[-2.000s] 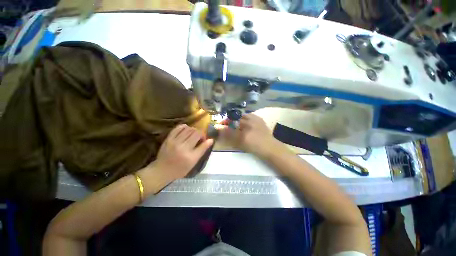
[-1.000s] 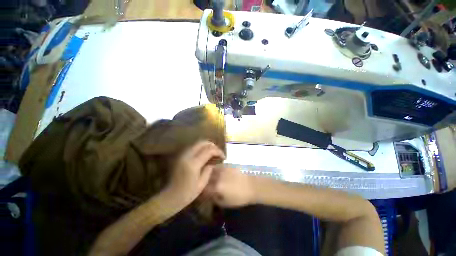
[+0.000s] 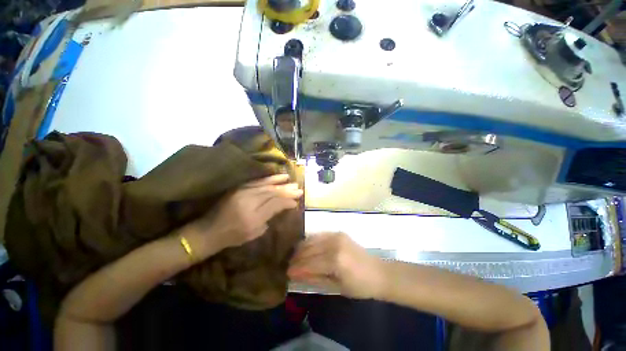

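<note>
The olive-brown cloth (image 3: 165, 185) lies bunched left of the needle, and its right edge runs under the needle area of the white sewing machine (image 3: 425, 68). My left hand (image 3: 250, 206) lies on the cloth just in front of the presser foot, fingers towards the needle, pressing it down. My right hand (image 3: 336, 264) is nearer to me at the table's front edge, its fingers pinching the cloth's right edge. The cloth hangs partly over the front edge. The presser foot is mostly hidden by machine parts and glare.
A black strip (image 3: 434, 193) lies right of the needle, touching a yellow-and-black handled tool (image 3: 509, 230). A ruled scale (image 3: 467, 271) runs along the table's front edge. Cardboard (image 3: 24, 137) and blue tape (image 3: 58, 92) are at the left end. A dark display (image 3: 597, 166) is at right.
Since one second ago, the cloth edge and my left hand have moved up to the needle. My right hand has separated from my left, staying near the front edge. The camera view is closer to the machine.
</note>
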